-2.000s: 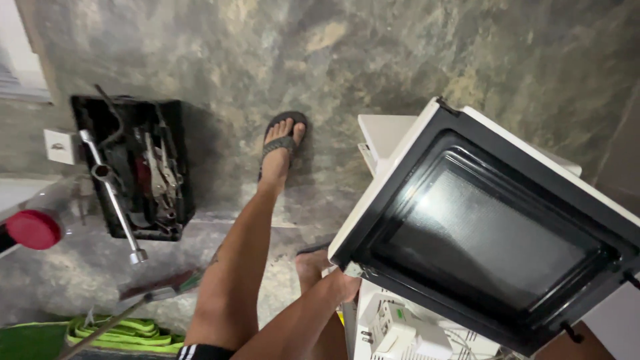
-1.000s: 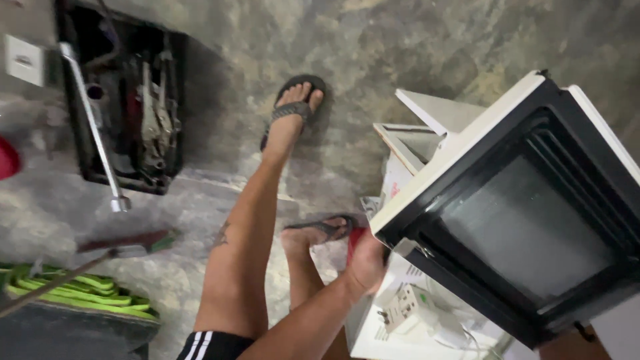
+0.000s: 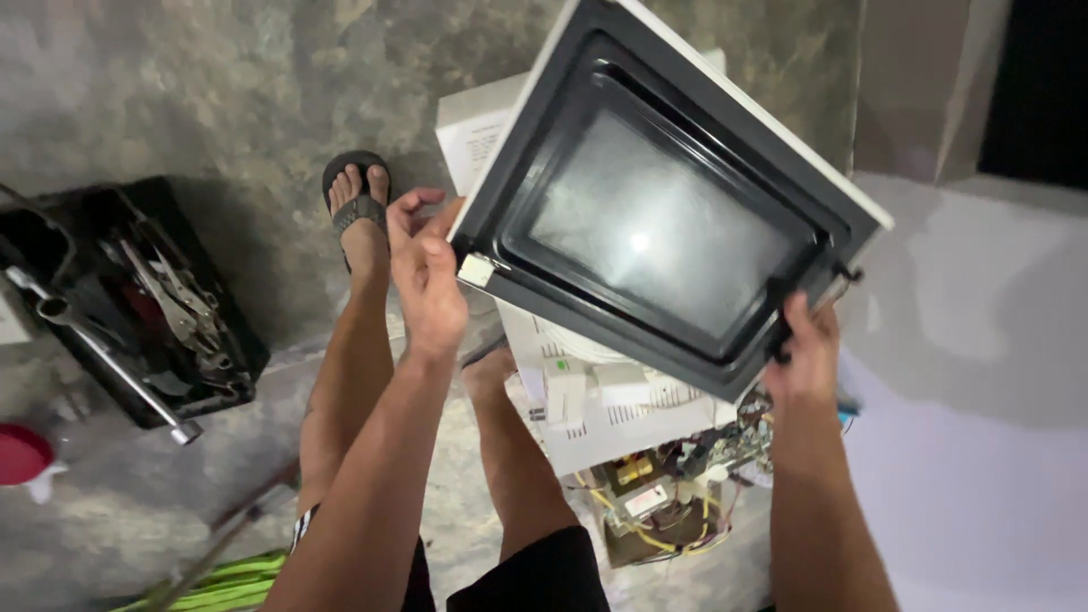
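Observation:
A microwave oven door (image 3: pixel 663 212) with a white rim, black inner frame and glazed window is tilted across the view. At its lower left corner, beside a small light-coloured hinge piece (image 3: pixel 476 270), my left hand (image 3: pixel 427 280) touches the edge, some fingers spread behind it. My right hand (image 3: pixel 806 348) grips the lower right corner near a black latch hook (image 3: pixel 848 274). Beneath the door lies a white perforated metal casing (image 3: pixel 586 438) with a white power adapter (image 3: pixel 564 391) on it. Exposed wiring and circuit parts (image 3: pixel 663 501) sit below the casing.
An open black toolbox (image 3: pixel 255 361) with locking pliers (image 3: pixel 183 310) and a lug wrench (image 3: pixel 110 361) stands at left on the concrete floor (image 3: pixel 246 76). Nearby are a red lid (image 3: pixel 24 454), green folded material (image 3: pixel 225 586) and my sandalled foot (image 3: pixel 361 204). A white surface lies at right (image 3: pixel 969 382).
My right hand has come into view, holding the door's right corner. The door has moved away from its earlier place, uncovering wiring and circuit parts. The view has shifted.

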